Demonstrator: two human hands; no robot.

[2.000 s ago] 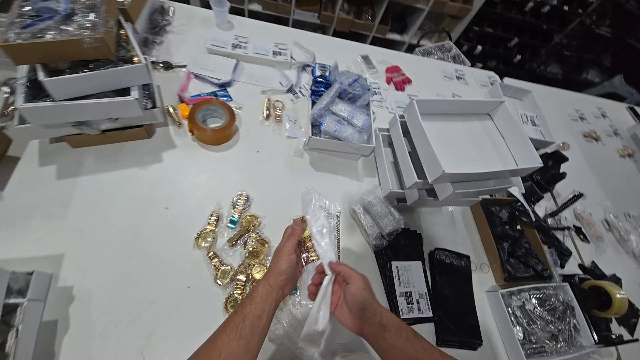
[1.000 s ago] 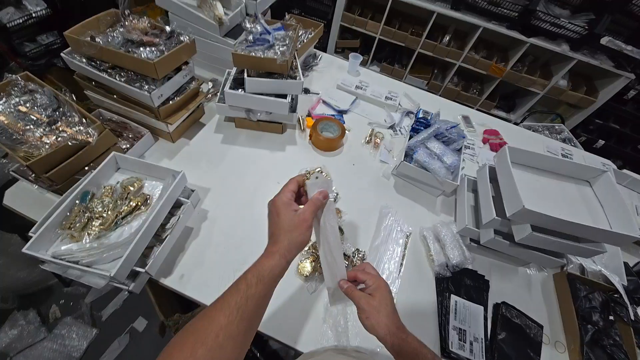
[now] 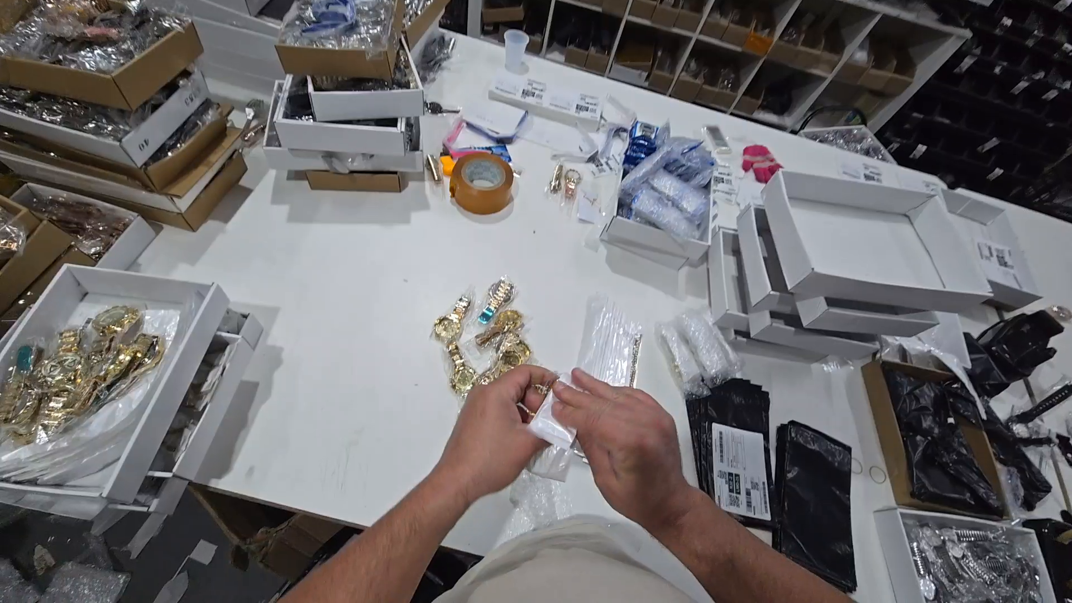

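Near the table's front edge, my left hand (image 3: 494, 427) grips a gold-toned watch, mostly hidden by the fingers, together with a white plastic sleeve (image 3: 553, 420). My right hand (image 3: 624, 435) presses on the sleeve from the other side, its fingers almost touching those of the left. Just beyond the hands lies a group of gold-toned watches (image 3: 456, 318), several in clear wrap. A clear plastic bag (image 3: 610, 331) lies flat behind my right hand, with a thin chain-like strip along its edge. Bubble wrap (image 3: 536, 502) lies below the hands.
A white box of gold watches (image 3: 197, 335) stands at left. Behind are stacked trays (image 3: 352, 134), an orange tape roll (image 3: 481, 182) and a box of blue wrapped packets (image 3: 662, 239). Right are empty white trays (image 3: 871, 226), black mailing bags (image 3: 812, 502) and a box of metal watch bands (image 3: 980, 561).
The white sleeve hung long between my hands one second ago; now it is folded small around the watch. My right hand has come up beside my left.
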